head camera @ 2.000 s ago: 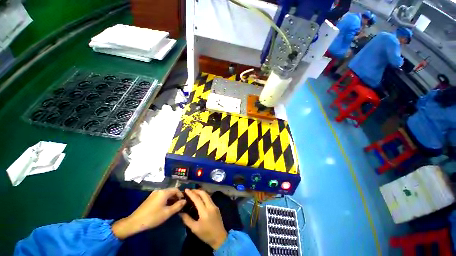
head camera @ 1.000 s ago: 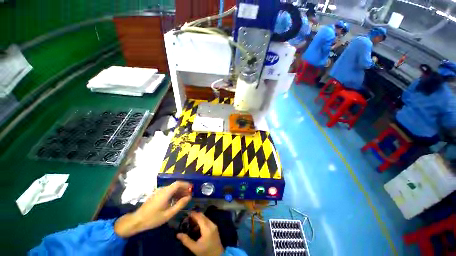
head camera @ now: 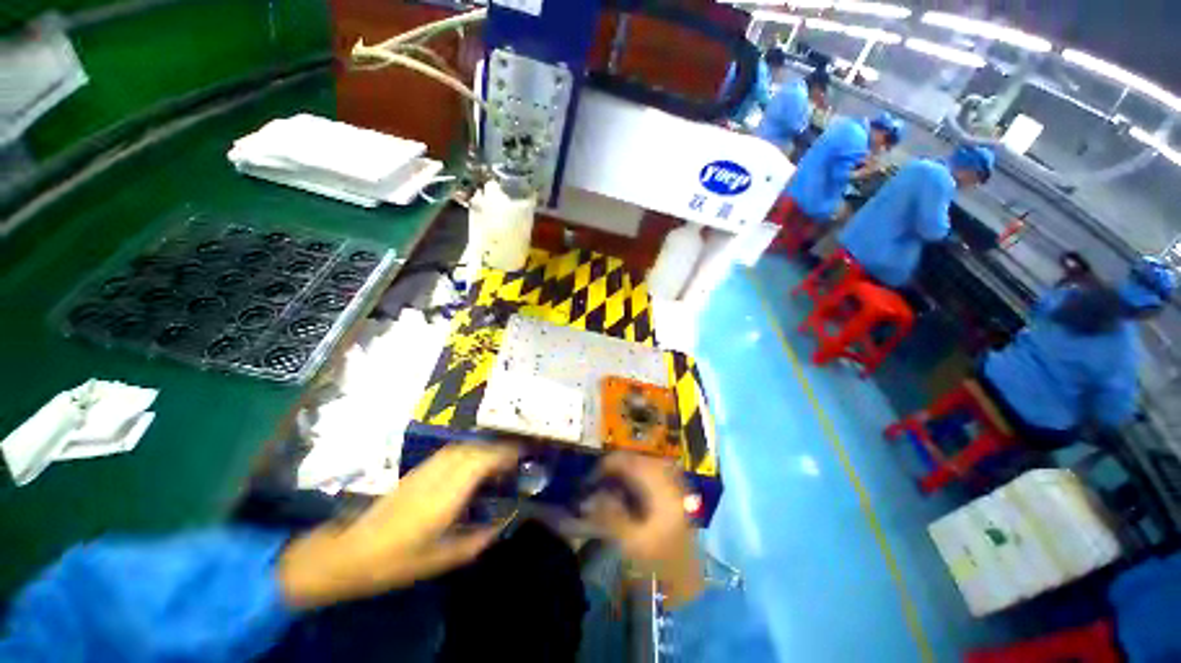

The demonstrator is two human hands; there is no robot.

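Note:
My left hand (head camera: 408,525) is blurred in front of the press's control panel, its fingertips near the round gauge. A dark patch shows at its fingers; I cannot tell if it is a held part. My right hand (head camera: 658,518) is blurred at the panel's right half, its fingers around a dark round part (head camera: 606,496). Beyond them, the silver base plate (head camera: 570,347) lies on the striped press bed with the orange fixture (head camera: 641,417) at its right. The fixture's recess shows dark metal. The pale press head (head camera: 501,231) stands behind the plate, to the left.
A blister tray (head camera: 233,295) of black round parts, stacked white sheets (head camera: 330,153) and folded paper (head camera: 80,427) lie on the green bench. Crumpled white wipes (head camera: 376,408) lie beside the press. Pale hoses loop above. People in blue sit on red stools at right, near a white box (head camera: 1026,541).
The base plate and fixture are farther forward, out from under the press head. Both hands have risen to the panel, the right hand moving rightward with the dark part. The camera view has shifted.

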